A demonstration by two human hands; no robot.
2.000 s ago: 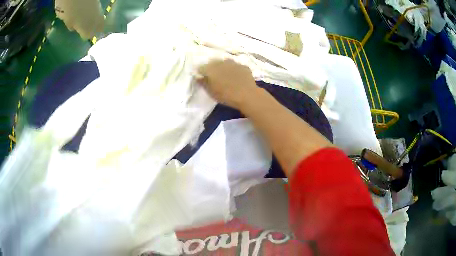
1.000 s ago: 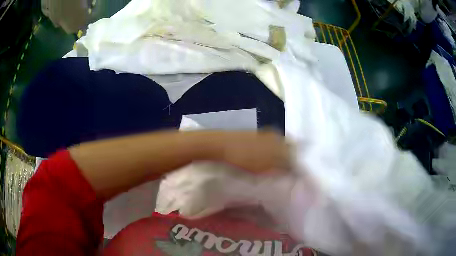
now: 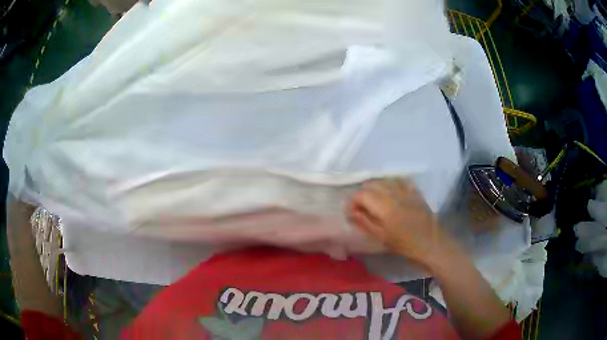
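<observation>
A white garment (image 3: 219, 129) is spread over the navy padded board (image 3: 454, 119), which shows only as a thin dark curve at the right. A cream to pinkish cloth layer (image 3: 233, 202) lies along the garment's near edge, slightly blurred. My right hand (image 3: 393, 216) is on that near edge, right of centre, with fingers curled on the cloth. My left forearm rises at the far left edge. My left hand is hidden by the garment's left end.
A steam iron (image 3: 509, 189) with a brown and blue handle sits at the right on its iron rest (image 3: 547, 226). A yellow wire basket (image 3: 489, 63) stands behind the pale table cover (image 3: 479, 70). White cloth (image 3: 529, 282) hangs below the iron. A yellow coiled line runs behind it.
The garment has been drawn over the navy board, which was largely bare a second ago. My left arm has moved from across the front to the far left. My right hand has come to the near edge.
</observation>
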